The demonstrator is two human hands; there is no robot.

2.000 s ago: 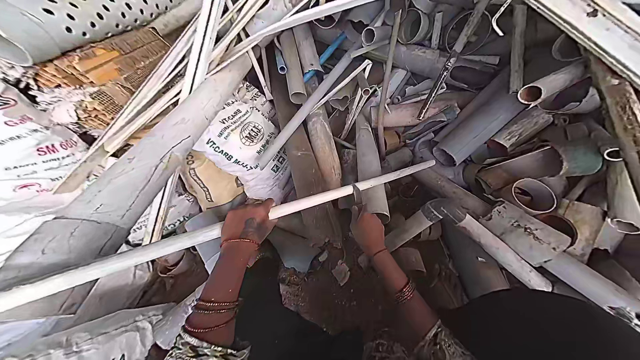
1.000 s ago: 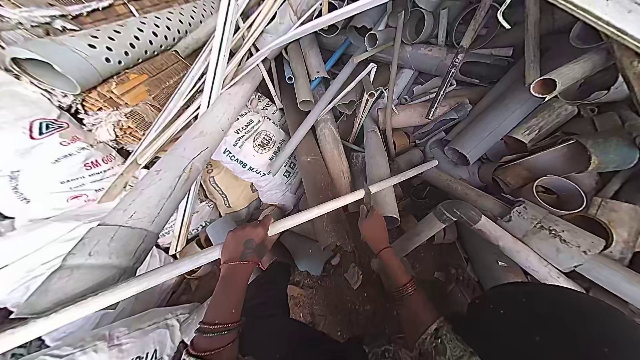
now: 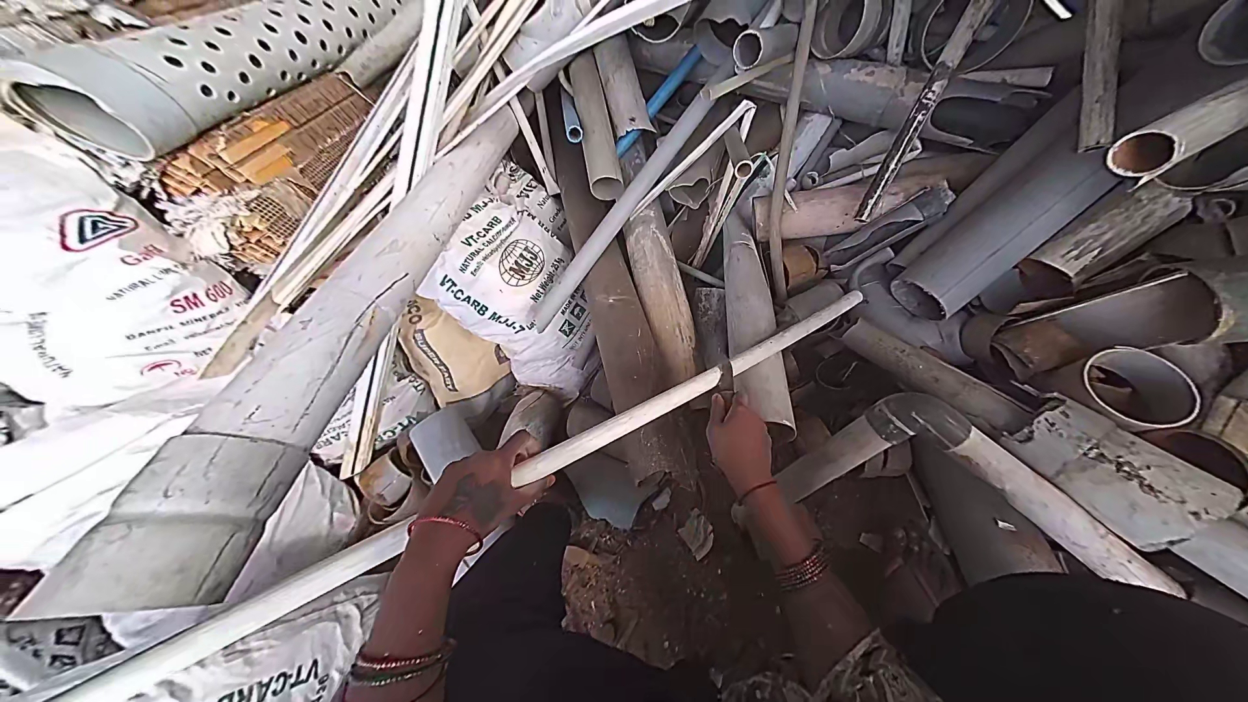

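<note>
A long, thin white pipe (image 3: 624, 421) slants from the lower left up to the middle right, in front of my body. My left hand (image 3: 487, 487) is closed around it near the middle of the view. Further along, my right hand (image 3: 739, 439) grips a small dark tool, perhaps a blade (image 3: 725, 378), whose upper part lies against the pipe. Most of that tool is hidden in my fingers, so its kind is unclear. The pipe's far end rests in view above and right of my right hand, over grey pipe pieces.
Broken grey pipes (image 3: 1014, 234) are heaped across the back and right. A large grey pipe (image 3: 322, 322) slants along the left, beside printed white sacks (image 3: 88, 263). A perforated pipe (image 3: 224, 58) lies at the top left. A bent pipe (image 3: 916, 414) sits right of my right hand.
The view has shifted somewhat. Both hands remain on the same sides of the pipe, with the dark tool still against it; no other plain change shows.
</note>
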